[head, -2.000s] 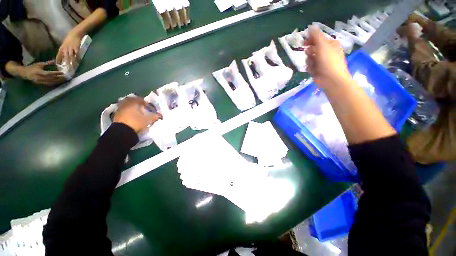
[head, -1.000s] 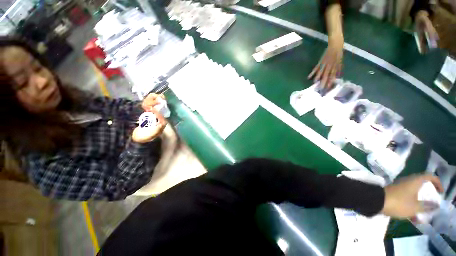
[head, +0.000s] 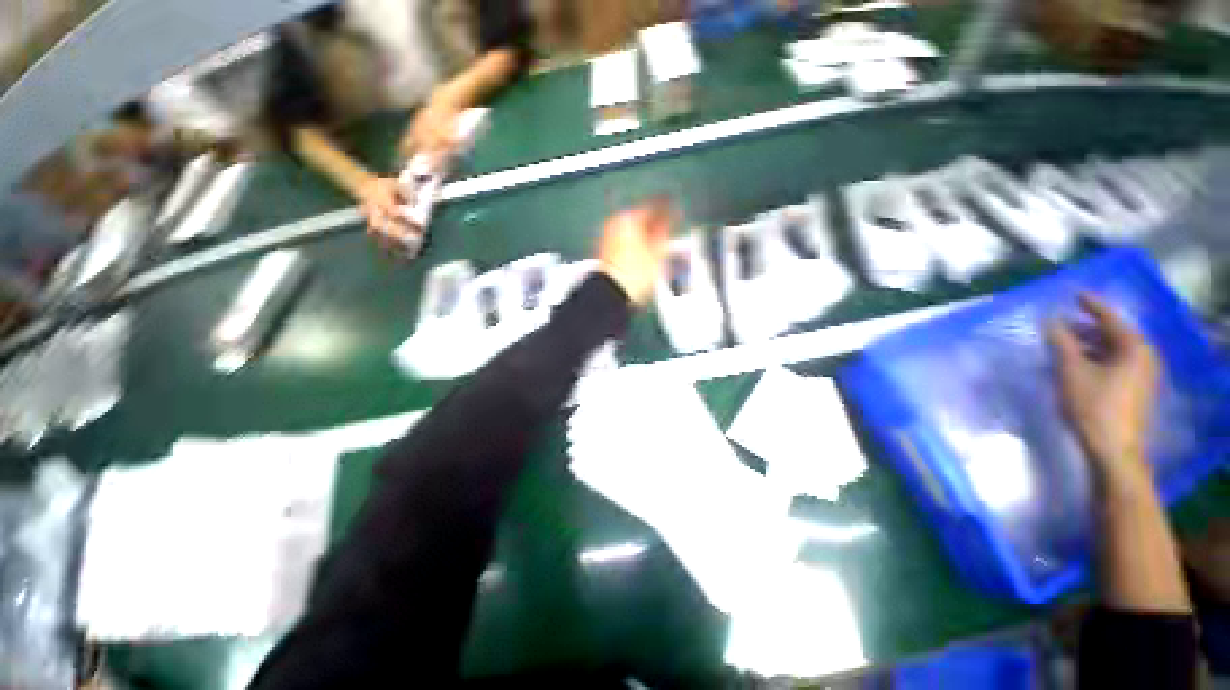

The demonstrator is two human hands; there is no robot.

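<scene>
White part-packed units with dark items inside (head: 786, 276) stand in a row across the green bench. My left hand (head: 634, 249), blurred, is at a gap in this row, beside a unit; what its fingers hold cannot be told. My right hand (head: 1113, 384) is over the blue bin (head: 917, 465), fingers loosely curled and apart, nothing visible in them. Shiny clear pieces (head: 991, 465) lie in the bin. A long fanned stack of white inserts (head: 675, 465) lies in front of me, with a smaller pile of white cards (head: 803, 431) beside it.
A whitish rail (head: 809, 341) runs between units and inserts. Overlapping white boxes (head: 209, 539) lie at left, a narrow white box (head: 259, 307) farther off. Across the bench, a person's hands (head: 391, 213) hold a white box. Another blue container (head: 964, 670) shows at the bottom edge.
The view has swung back right from the left neighbour. My left hand has moved from the lower right to the row of units. My right hand, over the row two seconds ago, is over the bin.
</scene>
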